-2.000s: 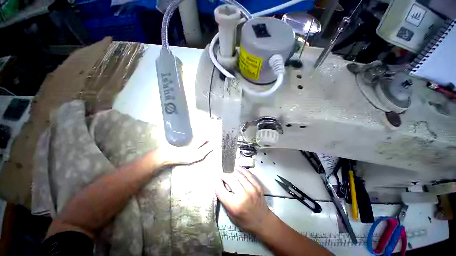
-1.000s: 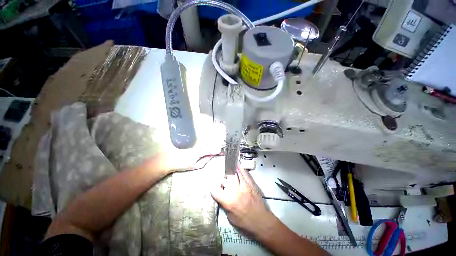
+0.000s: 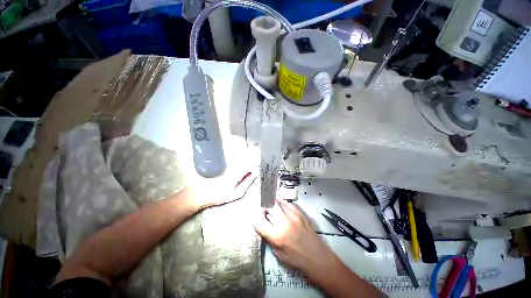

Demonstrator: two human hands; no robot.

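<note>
The beige-grey patterned fabric piece (image 3: 215, 250) lies on the white table left of the sewing machine (image 3: 372, 134). My left hand (image 3: 224, 185) lies flat on the fabric beside the needle area, its fingers washed out by the lamp glare. My right hand (image 3: 285, 230) is at the fabric's right edge, just below the long pale strip on the machine head (image 3: 269, 157). Its fingertips are close together near the edge; whether they pinch the fabric is unclear. The needle and presser foot are mostly hidden behind the strip.
The lamp wand (image 3: 205, 128) hangs above my left hand. Dark thread snips (image 3: 349, 230), a long slim metal tool (image 3: 399, 247), a yellow-handled tool (image 3: 413, 230) and scissors (image 3: 453, 276) lie to the right. Brown cardboard (image 3: 70, 110) lies at left. A ruler strip (image 3: 372, 282) runs along the front.
The fabric's lower right edge has shifted slightly right. My right hand has moved slightly right and down since a second ago. My left hand stays on the fabric.
</note>
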